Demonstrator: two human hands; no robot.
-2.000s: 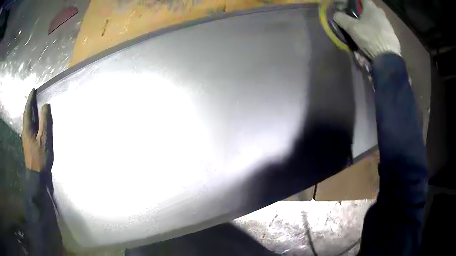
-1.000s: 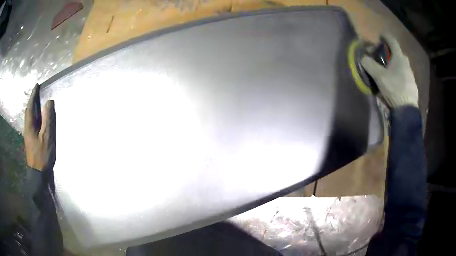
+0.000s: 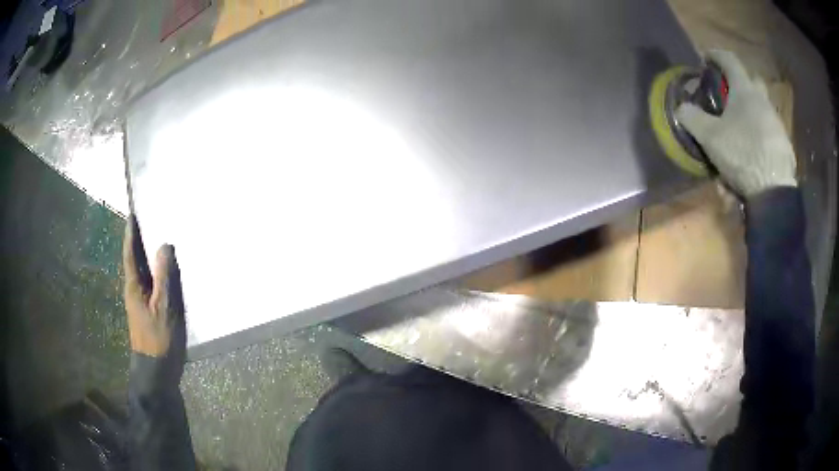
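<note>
The large grey metal cover (image 3: 515,110) lies with its broad plain face up, its left end reaching past the table edge. A bright glare covers its left half. My right hand (image 3: 743,138), in a white knit glove, is closed over the air sander (image 3: 701,92), which has a dark body and a red part. The sander's yellow-green disc (image 3: 670,133) is tilted against the cover's right end. My bare left hand (image 3: 155,299) holds the cover's left end, with the thumb on the face and the fingers at the side, partly hidden.
Tan cardboard (image 3: 690,248) lies under the cover on the scuffed metal table (image 3: 515,336). A reddish-brown flat piece (image 3: 187,17) lies at the upper left, near a dark object (image 3: 57,41). The green speckled floor (image 3: 74,221) shows at the left.
The view has shifted, and the cover now appears turned, with its near side edge and more floor showing. The sander has moved from the far right corner down along the right end.
</note>
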